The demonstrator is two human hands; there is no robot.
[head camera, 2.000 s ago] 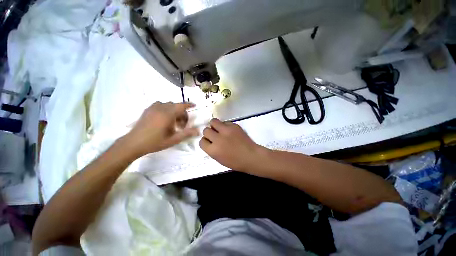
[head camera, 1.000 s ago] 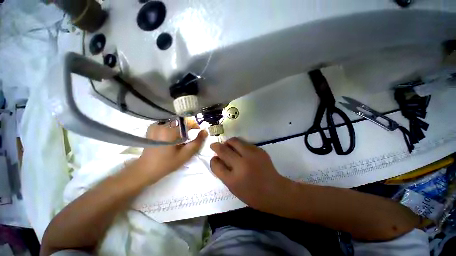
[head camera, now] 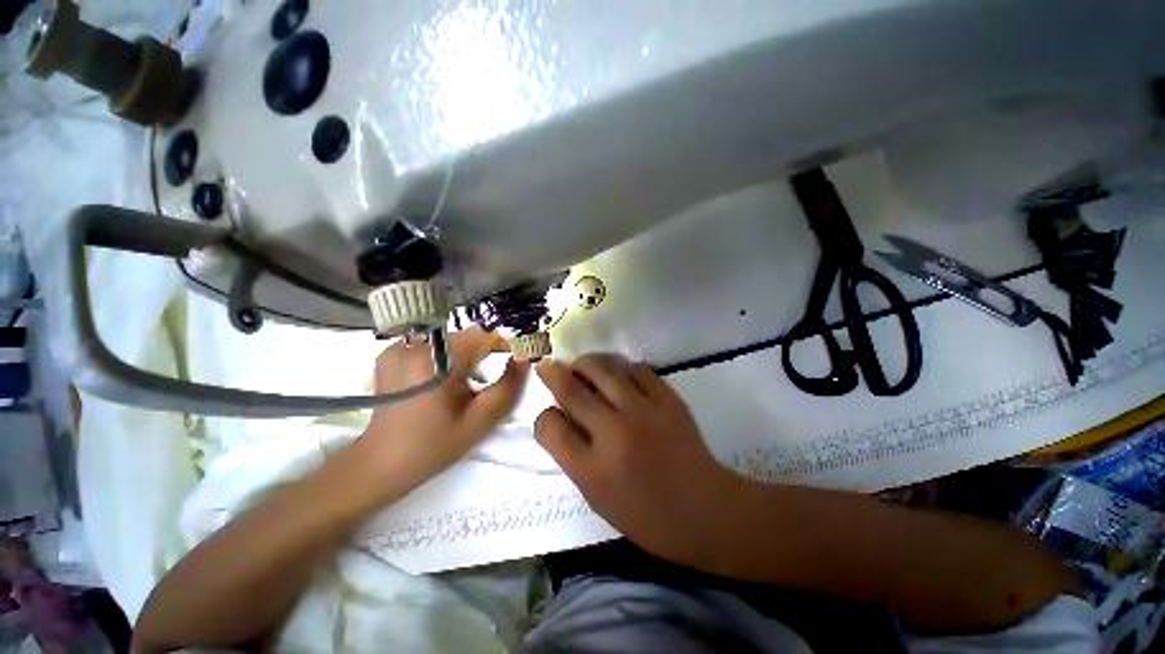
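Observation:
The white to pale yellow fabric piece (head camera: 275, 492) lies heaped at the left of the table and over my lap. My left hand (head camera: 434, 415) is at the lit end of the sewing machine head (head camera: 575, 115), partly behind the take-up guard (head camera: 256, 399), with its fingers on the fabric. My right hand (head camera: 626, 434) pinches the fabric edge beside my left fingertips, just in front of the presser foot area. The needle itself is hidden behind the ribbed tension dial (head camera: 409, 308) and small metal parts.
Black fabric shears (head camera: 848, 300) lie on the table right of my right hand. Silver thread snips (head camera: 958, 282) lie beyond them, beside a black strips bundle (head camera: 1083, 275). A printed ruler (head camera: 894, 428) runs along the front edge. A plastic bag (head camera: 1109, 517) is below at right.
The view has moved in closer over the machine head, so its guard and dial now show large. My left hand has shifted towards the needle area; both hands stay at the fabric edge.

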